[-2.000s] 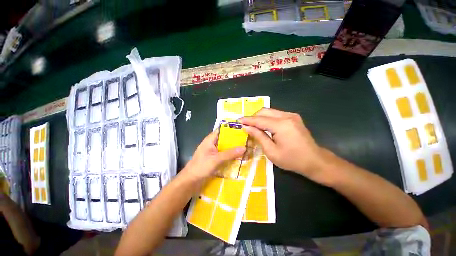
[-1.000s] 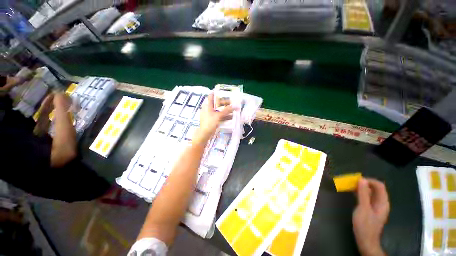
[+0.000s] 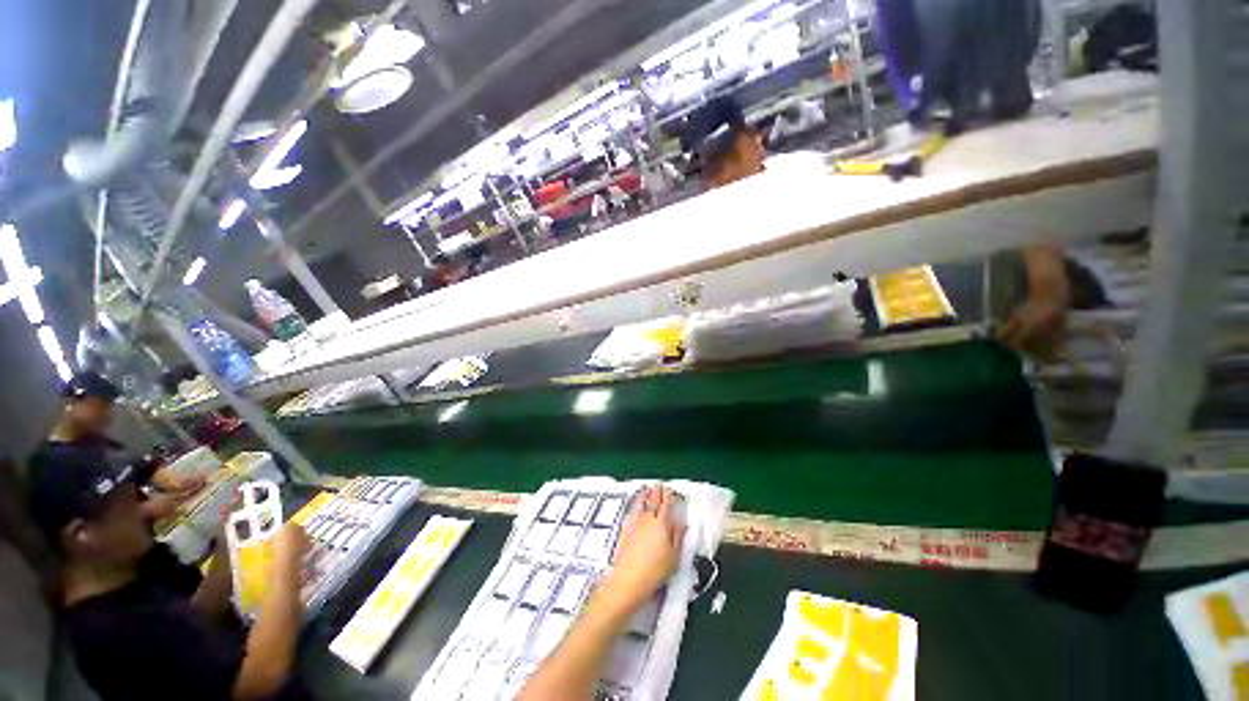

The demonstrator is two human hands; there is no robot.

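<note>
My left hand (image 3: 649,542) is at the upper right part of the whitish frame tray (image 3: 555,582). Its fingers cover that part, and I cannot tell whether they hold a frame. Several dark-edged phone frames (image 3: 545,585) lie in rows in the tray. My right hand is out of the picture. The sticker sheets (image 3: 838,657) with large yellow pieces lie right of the tray, cut off by the lower edge.
A dark stand (image 3: 1100,534) is at the right, with another sticker sheet (image 3: 1219,623) below it. A narrow sticker sheet (image 3: 400,592) lies left of the tray. People sit at the left. A green conveyor (image 3: 685,436) and a white shelf (image 3: 616,281) are beyond.
The view has tilted up and shows the room. My left hand stays at the tray's upper right. My right hand, seen earlier with a yellow piece, has left the picture.
</note>
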